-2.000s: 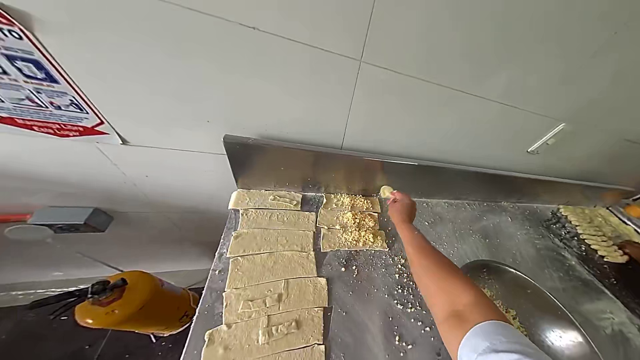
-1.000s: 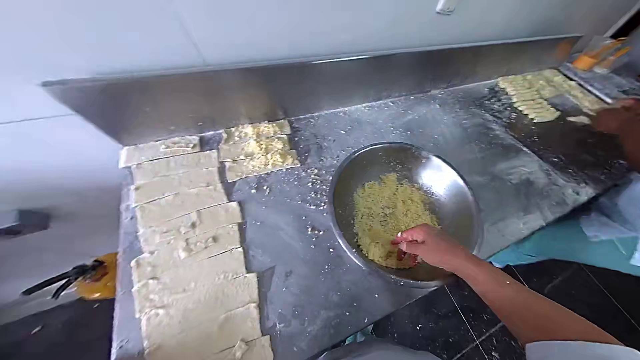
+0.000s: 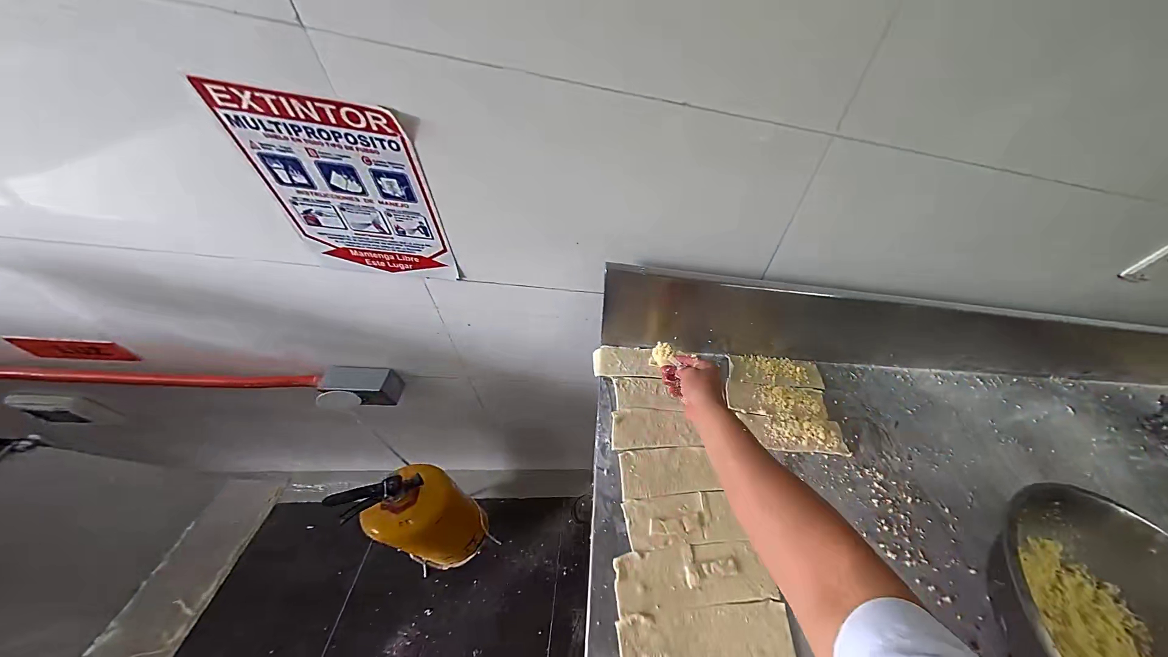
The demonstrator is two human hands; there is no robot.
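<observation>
Grated cheese (image 3: 663, 354) is pinched in the fingers of my right hand (image 3: 695, 381), over the far end of the left column of flat dough strips (image 3: 671, 472). Some lower strips carry small raised pieces of dough. To the right of the hand, a shorter group of dough strips (image 3: 741, 399) has grated cheese (image 3: 792, 411) scattered across it. A metal bowl (image 3: 1015, 538) at the lower right holds more grated cheese (image 3: 1081, 598). My left hand is out of view.
The metal worktop (image 3: 922, 438) bears scattered crumbs and meets a steel backsplash (image 3: 876, 333) along the wall. A yellow fire extinguisher (image 3: 433, 518) stands on the dark floor left of the table, below a wall sign (image 3: 333, 173) and a grey box (image 3: 361, 385).
My right hand was in the bowl one second ago; now it is over the left dough column with cheese in its fingers. The view has swung left.
</observation>
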